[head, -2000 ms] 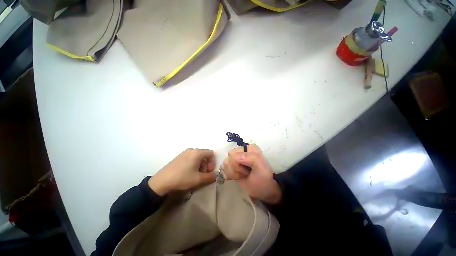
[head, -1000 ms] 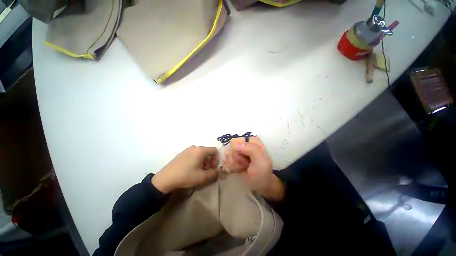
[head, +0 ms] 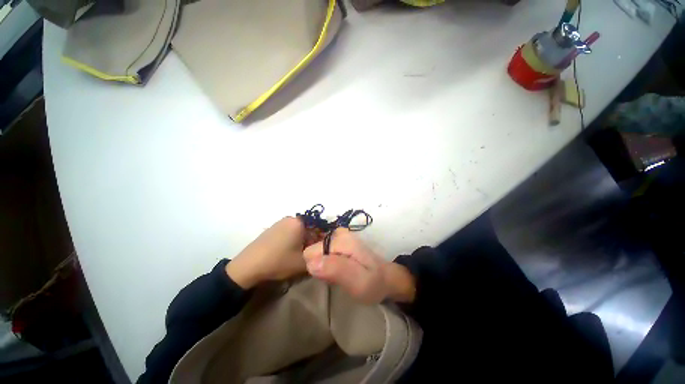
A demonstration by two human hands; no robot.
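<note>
The beige-taupe bag body lies open-mouthed at the bottom centre, its top edge under both hands. My left hand is closed at this edge, its fingertips mostly hidden. My right hand is a fist against my left fingers, just above the bag edge. A tangled black cord comes out over the top of my right fist and lies in loops above both hands. Any tool inside the fist is hidden. The metal fitting is covered by my hands.
Taupe bag pieces with yellow edges lie at the table's far left and centre. A red-based pot with tools stands far right, beside a wooden stick and yellowish block. A shiny metal surface is at right.
My right hand has turned over and moved left against my left hand. The cord has spread into wider loops. The metal fitting is now covered. A greenish patterned thing has appeared at the right edge.
</note>
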